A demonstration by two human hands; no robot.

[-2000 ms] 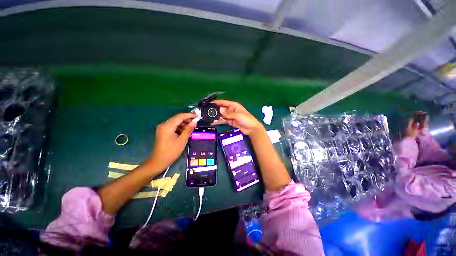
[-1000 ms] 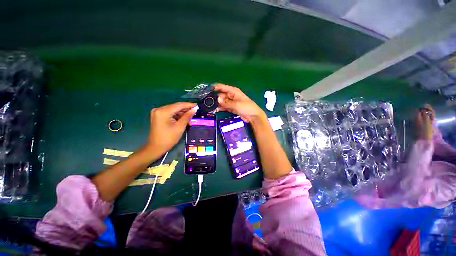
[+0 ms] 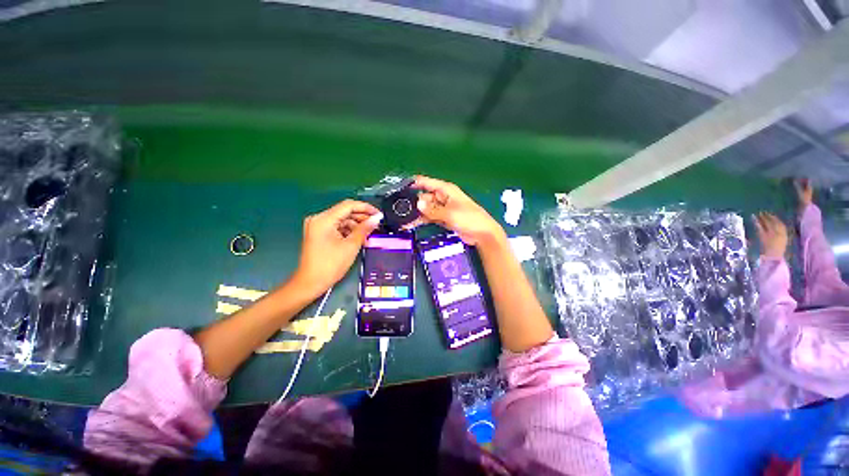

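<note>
A round black unit (image 3: 402, 207) with a paler ring on its face is held just above the left phone. My right hand (image 3: 449, 210) grips it from the right. My left hand (image 3: 340, 240) pinches at its left edge, with something small and white at the fingertips; a white cable (image 3: 303, 358) runs down from under that hand. Shiny clear film or a dark flap shows behind the unit. The left phone (image 3: 386, 288) has a lit screen with coloured tiles and a white plug in its bottom edge. The right phone (image 3: 454, 290) shows a purple screen.
Cream tape strips (image 3: 312, 327) and a small ring (image 3: 242, 244) lie at left. A crumpled white piece (image 3: 512, 206) and a white slip (image 3: 523, 248) lie right of the phones. Clear blister trays are at far left (image 3: 47, 251) and right (image 3: 652, 288). A neighbour's hands (image 3: 771, 234) are beyond.
My hands still hold the black unit above the left phone. The view has shifted slightly. The neighbouring person's hands have moved apart.
</note>
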